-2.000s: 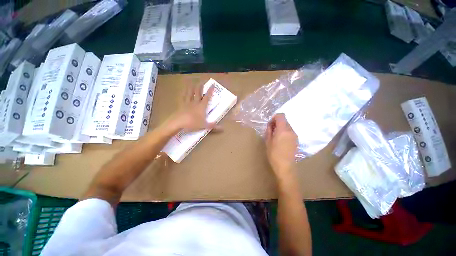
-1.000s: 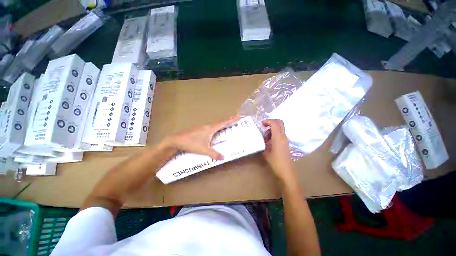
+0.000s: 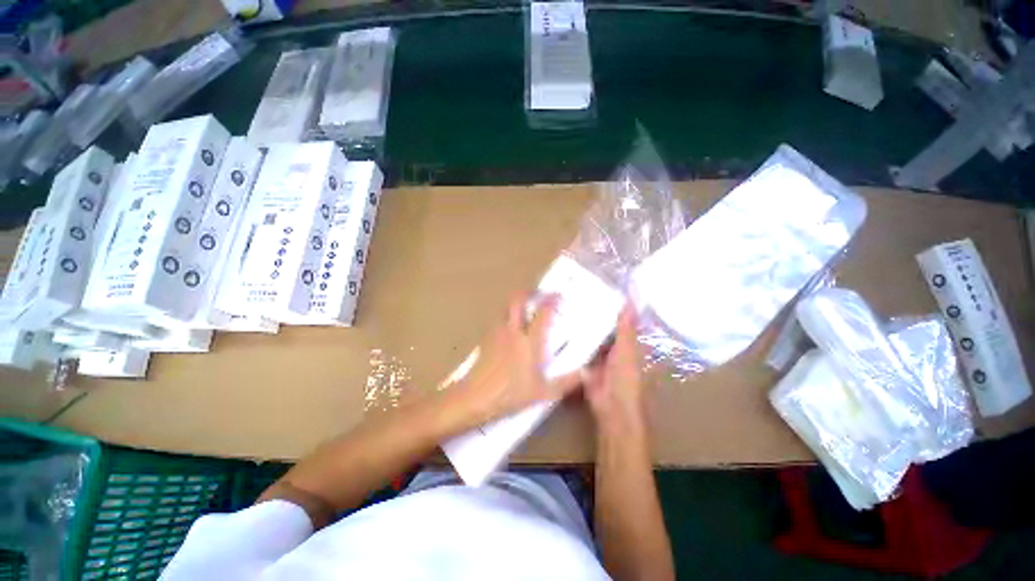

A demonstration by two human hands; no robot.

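A long white product box (image 3: 581, 297) lies slanted in front of me, its lower end near my body. My left hand (image 3: 516, 369) grips it across its middle. My right hand (image 3: 616, 369) is at its upper right edge; its fingers are partly hidden and seem to hold the box and film. A clear poly bag (image 3: 630, 216) is spread at and beyond the box's upper end; how far the box is inside it I cannot tell. The stack of empty poly bags (image 3: 749, 261) lies right of my hands.
Unbagged boxes (image 3: 170, 227) lean in a pile at left. Spare bag bundles (image 3: 868, 392) and one box (image 3: 974, 329) lie at right. Bagged boxes (image 3: 558, 57) lie on the green conveyor belt (image 3: 465, 102). A green crate (image 3: 159, 511) is at lower left.
My left hand has picked up the box and brought it to the bag, now tilted more steeply towards my body. My right hand has moved from the bag stack onto the box. Bagged boxes have shifted left.
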